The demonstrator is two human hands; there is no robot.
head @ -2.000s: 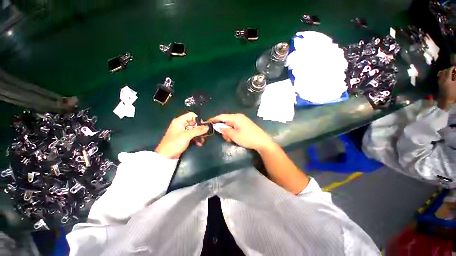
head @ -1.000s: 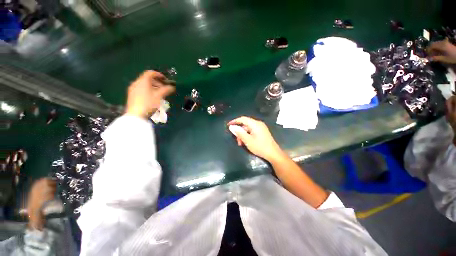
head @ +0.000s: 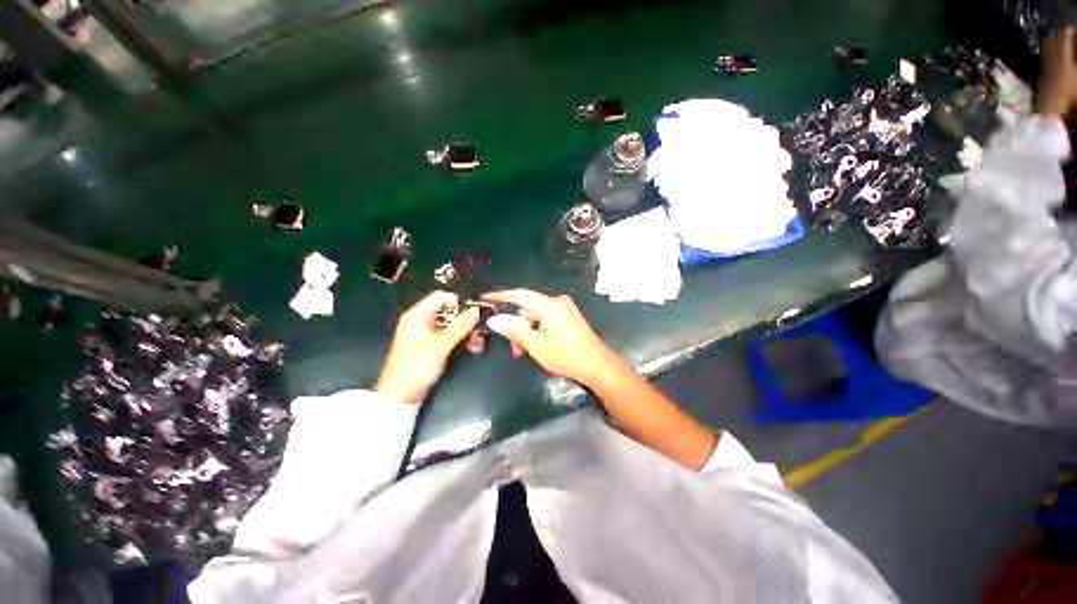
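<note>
My left hand holds a small black-and-silver keychain in its fingertips, low over the green bench. My right hand touches the same keychain and pinches a small white cloth against it. The fingers hide most of the keychain. Another keychain lies beyond my left hand, and a further one with a silver clasp lies just beyond my fingers. A crumpled white cloth lies to the left.
A large keychain pile is at left. Two clear bottles stand beside loose cloth sheets and a cloth stack on a blue tray. Beyond are a smaller pile and a coworker's sleeve. Single keychains lie farther back.
One second ago my left hand was blurred, away at the left near the back keychains. It has come back beside my right hand, and both are now on a keychain. The view has shifted.
</note>
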